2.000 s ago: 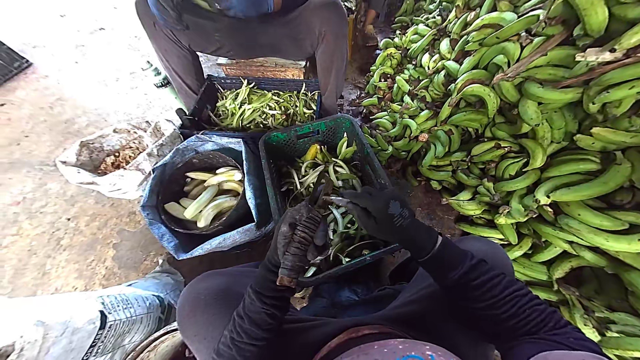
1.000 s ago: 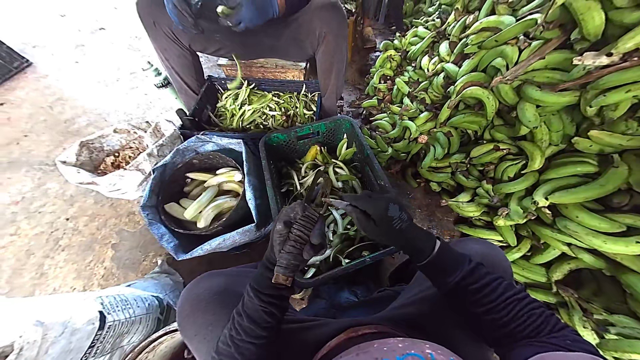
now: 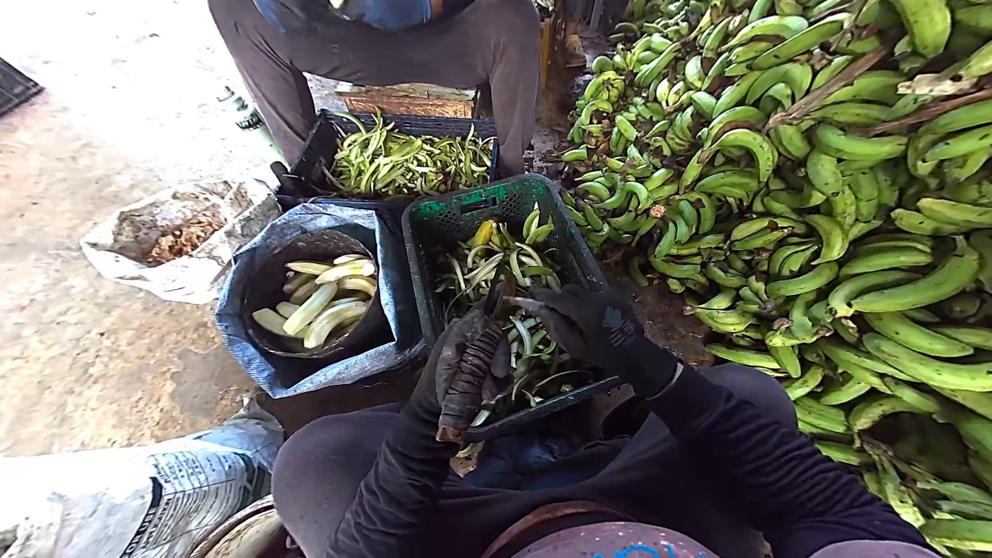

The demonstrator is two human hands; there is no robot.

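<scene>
My left hand point(image 3: 465, 360), in a dark glove, is closed around the wrapped handle of a knife point(image 3: 470, 384); its dark blade points up and away from me. My right hand point(image 3: 601, 329), also gloved, is just right of the blade, its fingertips at a small pale tip near the blade; whether it grips anything is unclear. Both hands are over a green plastic crate point(image 3: 418, 267) holding plantain peels point(image 3: 535, 349) and a yellow piece. Left of the crate, peeled plantains point(image 3: 314, 306) lie in a round dark container set in a blue plastic sack point(image 3: 252, 349).
Green plantains point(image 3: 922, 287) are heaped along the right. A black crate of peels point(image 3: 418, 163) stands ahead, before a seated person point(image 3: 387, 54) with blue gloves. At left are a white sack with brown scraps point(image 3: 186, 271) and a printed sack point(image 3: 139, 488).
The other person's gloved hands came up from the black crate toward their lap. My hands stay over the green crate, with only small shifts.
</scene>
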